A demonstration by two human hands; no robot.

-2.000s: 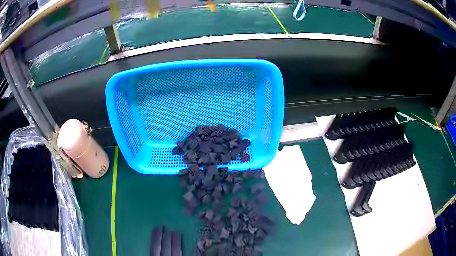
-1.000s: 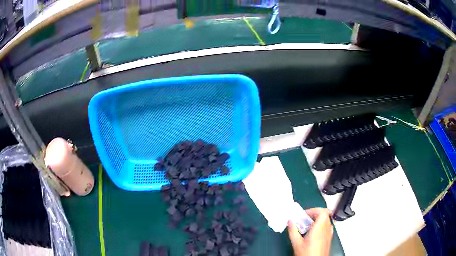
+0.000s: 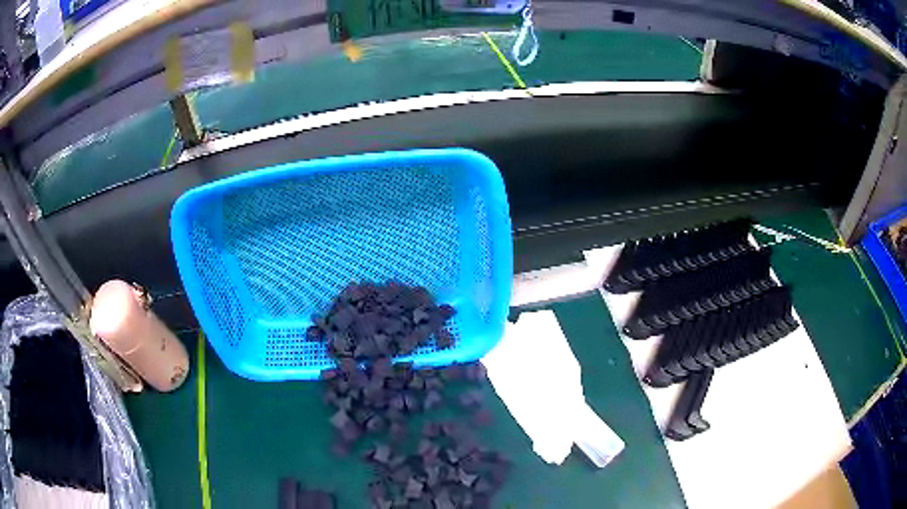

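Small black pieces (image 3: 383, 323) lie heaped in the tipped blue basket (image 3: 343, 159) and spill onto the green bench toward the bottom edge. A few long black parts (image 3: 304, 495) are cut off at the bottom edge. A white cloth (image 3: 538, 378) lies right of the basket, with a small whitish bottle (image 3: 598, 437) lying at its lower right end. Finished black parts (image 3: 724, 333) stand in slanted rows on a white sheet (image 3: 771, 437) at the right, with a couple apart in front (image 3: 690, 406). Neither of my hands is in the picture.
A plastic-lined box (image 3: 124, 437) with black parts (image 3: 55, 413) is at the far left. A pink bottle (image 3: 137, 336) stands by the metal post. A blue tray (image 3: 888, 244) is at the far right. A raised shelf edge (image 3: 288, 52) crosses the top.
One second ago a hand held the small bottle at the cloth's lower end. The bottle now lies there released and the hand is out of view. The camera view has shifted slightly.
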